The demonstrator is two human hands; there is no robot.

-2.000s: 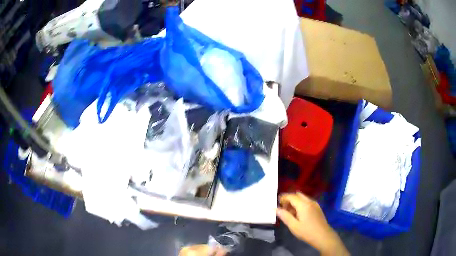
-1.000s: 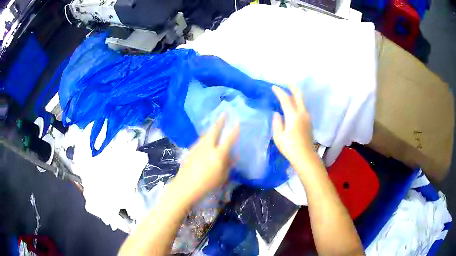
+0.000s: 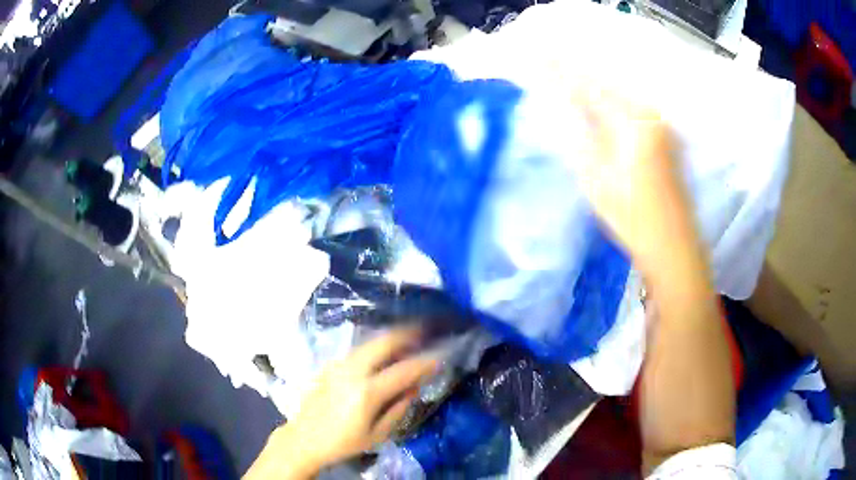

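Note:
A blue plastic bag [image 3: 436, 178] lies open on the cluttered side table, with a clear plastic bag [image 3: 530, 225] bulging from its mouth. My right hand [image 3: 629, 169] is blurred at the upper right edge of this opening; whether it grips the bag cannot be told. My left hand [image 3: 361, 394] is lower, over dark and clear plastic bags [image 3: 357, 244], with its fingers spread and nothing seen in it. A smaller blue bag [image 3: 460, 436] lies right of my left hand.
White cloth [image 3: 723, 141] covers the back right. More white cloth [image 3: 244, 300] lies at the left. A cardboard carton [image 3: 817, 225] stands at the right, above a blue bin with white cloth [image 3: 798, 436]. A metal bar [image 3: 84, 234] runs along the left.
My left hand has moved from the clear bag down to the lower bags. My right hand has moved up and right. The clear bag bulges further out, and the view has shifted.

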